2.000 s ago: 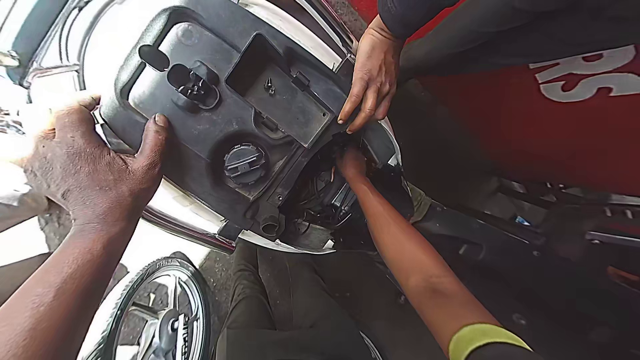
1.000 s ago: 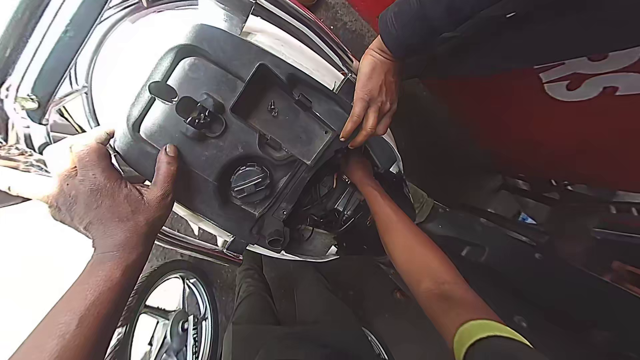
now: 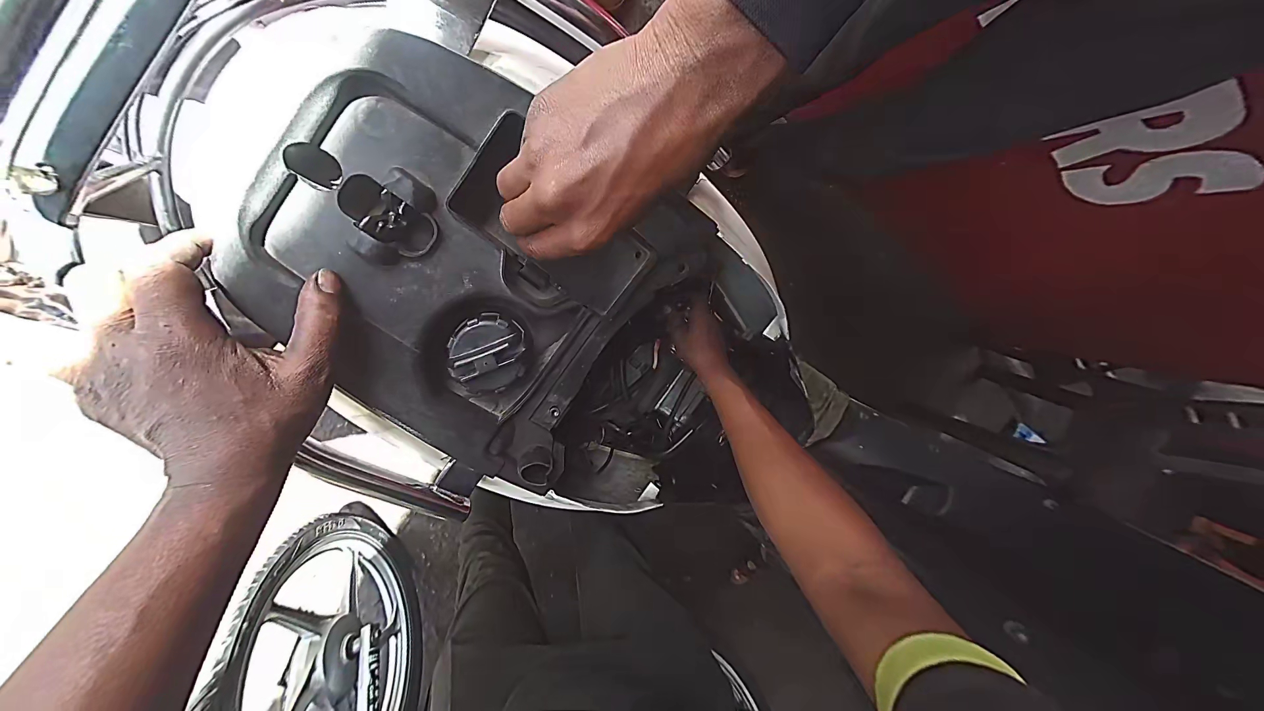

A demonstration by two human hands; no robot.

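Observation:
My left hand (image 3: 212,355) grips the left edge of a black plastic scooter underseat panel (image 3: 395,286), thumb on top. The panel has a round fuel cap (image 3: 486,352), a small open flap (image 3: 313,164) and a rectangular recess (image 3: 481,178). My right hand (image 3: 696,331) reaches into the dark cavity (image 3: 632,385) at the panel's right end, among cables and parts. Its fingertips are hidden there, so what they hold cannot be told. A co-worker's hand (image 3: 592,148) is over the recess, fingers bent together; whether it holds anything cannot be seen.
Pale body panels (image 3: 583,499) and a chrome rail (image 3: 385,481) surround the black panel. A spoked alloy wheel with a tyre (image 3: 326,632) stands at lower left. A red surface with white lettering (image 3: 1165,148) and a dark long body part (image 3: 968,474) lie to the right.
The co-worker's hand has moved from the panel's right edge, beside my right hand, to over the recess, where small screws showed earlier. My hands have stayed at the panel edge and in the cavity.

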